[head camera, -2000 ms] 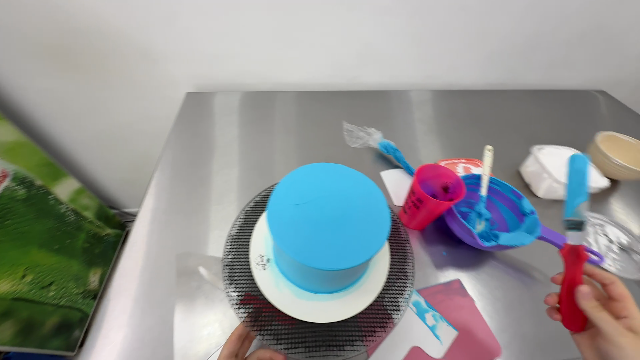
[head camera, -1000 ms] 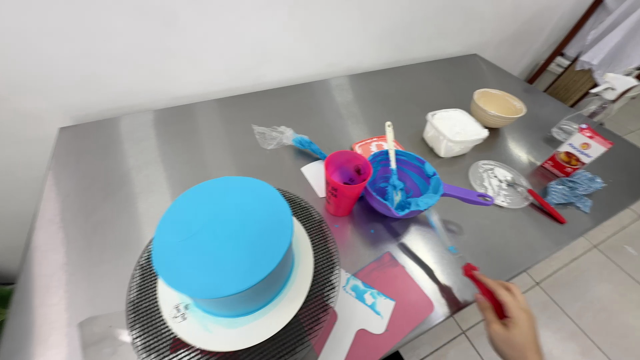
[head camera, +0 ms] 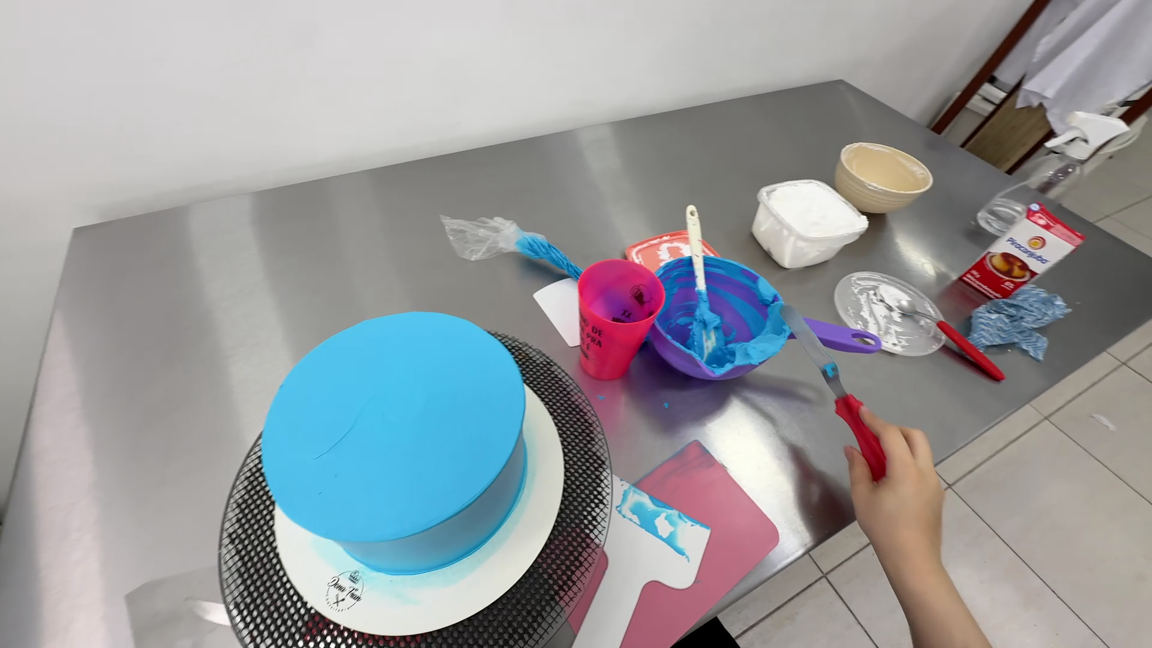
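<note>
My right hand (head camera: pixel 900 490) grips the red handle of an angled icing spatula (head camera: pixel 819 354). The blade's tip is at the right rim of a purple bowl (head camera: pixel 679 355) smeared with blue frosting, and a blue dab clings to the blade. A white-handled spatula (head camera: pixel 695 243) stands in the bowl. At lower left, a smooth blue-frosted cake (head camera: pixel 396 423) rests on a white cake board (head camera: pixel 423 612) on a black mesh-patterned turntable (head camera: pixel 256 549). A pink plastic cup (head camera: pixel 612 337) stands beside the bowl. My left hand is out of view.
Behind are a piping bag (head camera: pixel 522 241), a white tub (head camera: pixel 796 243) and a beige bowl (head camera: pixel 877 184). At right lie a lid with a red-handled utensil (head camera: pixel 972 351), a carton (head camera: pixel 1026 252), a blue cloth (head camera: pixel 1012 324) and a spray bottle (head camera: pixel 1035 184). A frosted scraper (head camera: pixel 661 531) overlaps a pink mat (head camera: pixel 738 531).
The icing spatula, upright above the table two seconds ago, is now lowered with its blade at the bowl's rim. My left hand has gone from view. The view has swung right.
</note>
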